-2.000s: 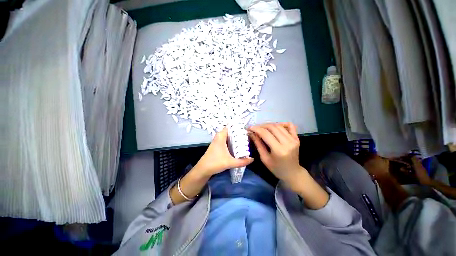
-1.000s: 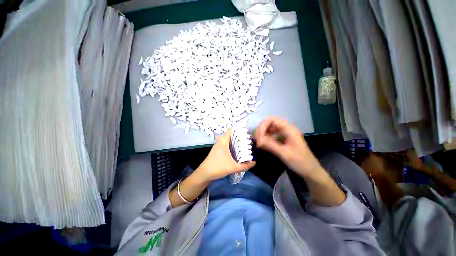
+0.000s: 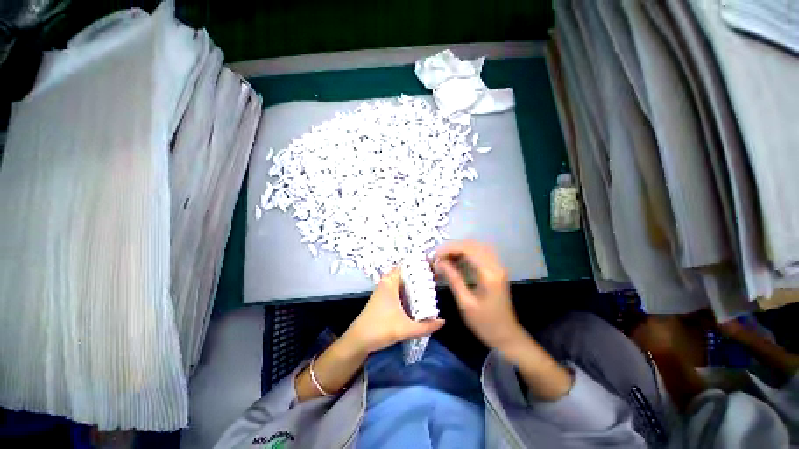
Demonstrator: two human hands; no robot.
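Observation:
My left hand [image 3: 383,314] is closed around a narrow white strip bundle [image 3: 420,296], held upright at the near edge of the board, its ridged side facing right. My right hand [image 3: 477,285] is just right of the bundle's upper end, fingertips bent together and slightly blurred; I cannot tell whether they hold a tab. A wide heap of small white tabs [image 3: 368,175] lies on the light-grey board [image 3: 499,210], its lower tip reaching the bundle's top.
Tall stacks of white ridged sheets stand left [image 3: 88,228] and right [image 3: 648,149]. A small glue bottle [image 3: 565,206] stands right of the board on the green mat [image 3: 569,254]. A crumpled white wad [image 3: 456,83] lies at the board's upper right. A person's arm shows at lower right.
The view has tilted so the bench sits lower in the picture. My right hand moved away from the bundle, then back to its upper end. My left hand keeps its hold.

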